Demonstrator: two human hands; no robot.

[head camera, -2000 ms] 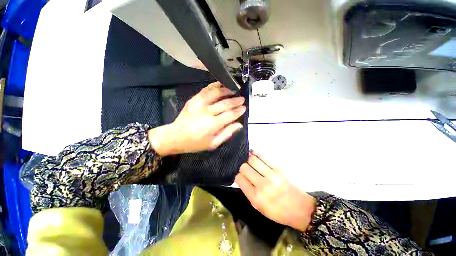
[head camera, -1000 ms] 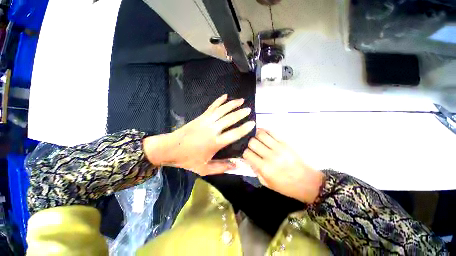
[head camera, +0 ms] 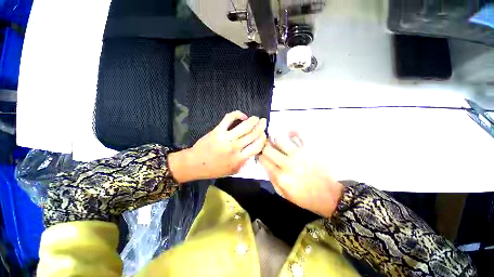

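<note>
A black mesh panel (head camera: 222, 81) lies flat on the white table, its right edge running up to the presser foot and needle (head camera: 269, 47). A camouflage webbing strip (head camera: 181, 92) runs along it, and a plain black webbing strap (head camera: 141, 24) crosses near the top. My left hand (head camera: 225, 149) has its fingers bent on the panel's near right corner, pinching the edge. My right hand (head camera: 300, 173) meets it there, fingertips at the same corner; its exact hold is partly hidden.
The machine head (head camera: 216, 19) is above the panel. A white round knob (head camera: 299, 57) is right of the needle. A flat black rectangle (head camera: 422, 57) lies on the machine bed. Thread snips (head camera: 481, 118) are at the right. A clear plastic bag (head camera: 143, 232) hangs below the table.
The machine and table sit higher in view. The panel's near edge has moved away from me toward the needle. My left hand has gone from lying flat with spread fingers to pinching the corner.
</note>
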